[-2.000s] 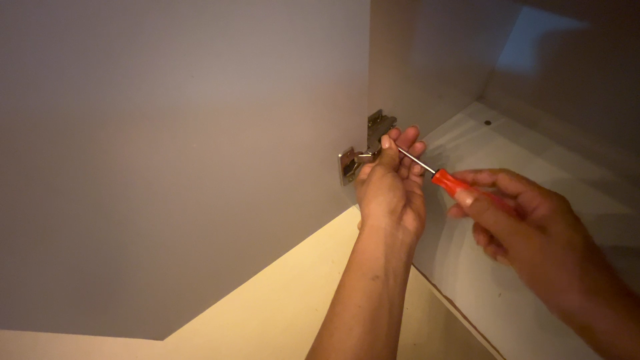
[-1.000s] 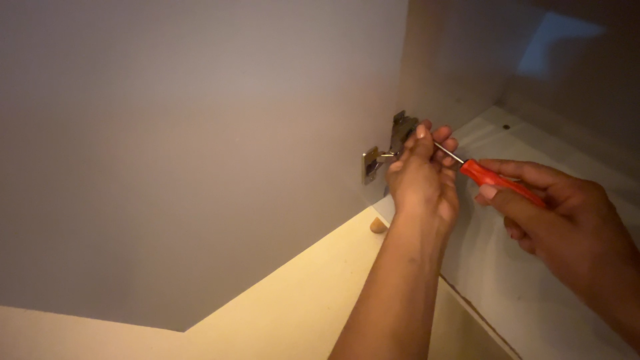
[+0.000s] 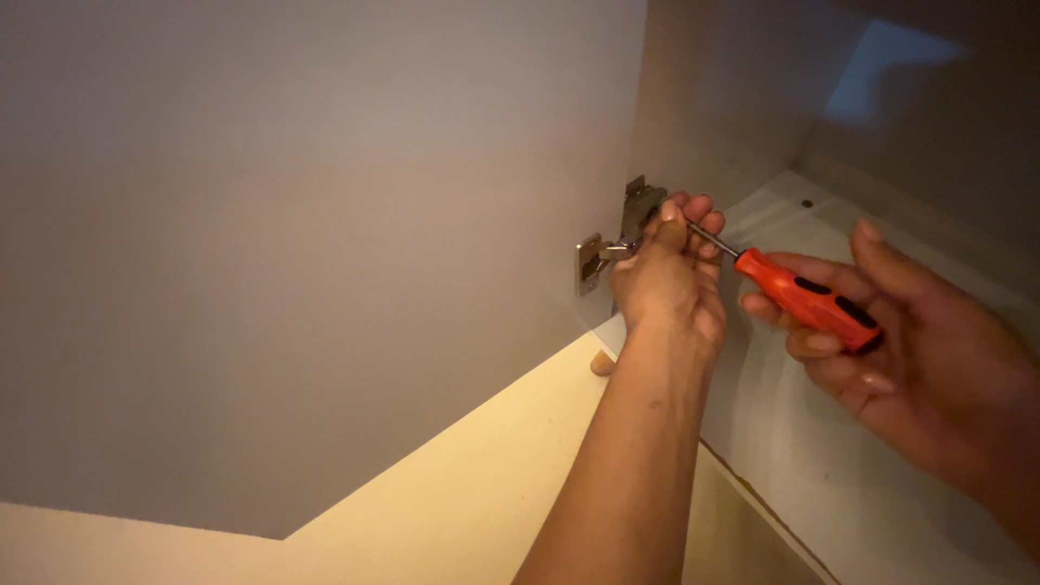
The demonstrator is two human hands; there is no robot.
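A metal concealed cabinet hinge (image 3: pixel 642 207) joins the side wall of the cabinet to its grey door (image 3: pixel 325 227); its cup plate (image 3: pixel 589 264) lies on the door. My left hand (image 3: pixel 670 276) is at the hinge arm, thumb and fingertips pinched around the shaft of a screwdriver (image 3: pixel 812 301) near its tip. The tip itself is hidden by those fingers. In my right hand (image 3: pixel 910 349) lies the red handle with black inserts, resting against the fingers, with the thumb lifted off it.
The door fills the left side. Right of the hinge is the white cabinet floor panel (image 3: pixel 780 406), with a small dark hole (image 3: pixel 807 204) near the back corner. A small brown rounded piece (image 3: pixel 602 363) shows beneath the cabinet edge, left of my forearm.
My right thumb has come up off the screwdriver handle, which it pressed on in both earlier frames. My left hand has stayed at the hinge. The view has shifted somewhat.
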